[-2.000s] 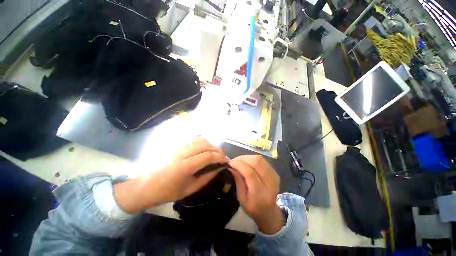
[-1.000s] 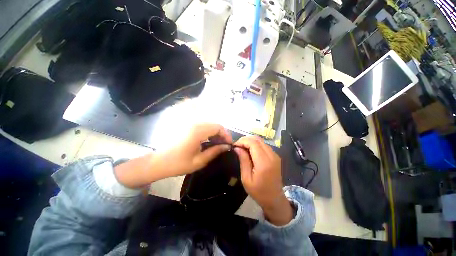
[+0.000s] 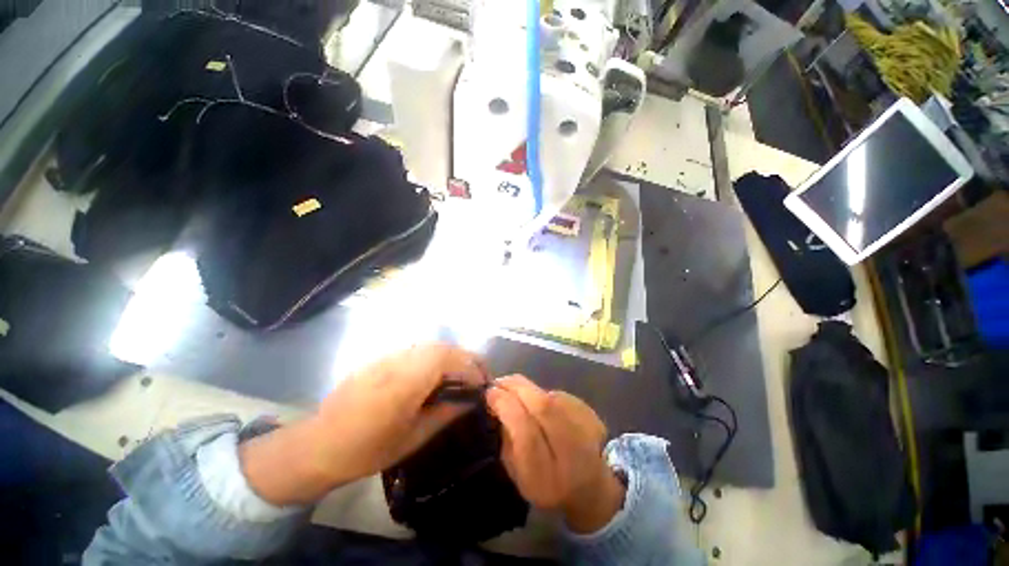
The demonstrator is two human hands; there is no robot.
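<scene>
A soft black garment piece [image 3: 459, 486] hangs below my hands at the near edge of the table. My left hand [image 3: 382, 415] pinches its narrow top edge between the fingertips. My right hand [image 3: 553, 442] pinches the same edge close beside the left fingertips. Part of the fold is hidden by my fingers. The white sewing machine head [image 3: 526, 122] stands beyond my hands, with a blue hose [image 3: 533, 100] down its front. The needle area is lost in white glare.
Stacked black pieces with yellow stickers [image 3: 307, 207] lie left of the machine. Another black piece [image 3: 55, 321] is at far left. A cable with a small connector [image 3: 688, 370] lies on the grey mat. Separate black pieces [image 3: 852, 431] and a white-framed tablet [image 3: 880, 177] are at right.
The view has shifted, so the tablet and right-hand pieces appear farther right. My hands sit lower in the view, still pinching the edge. The yellow sticker on the held piece no longer shows.
</scene>
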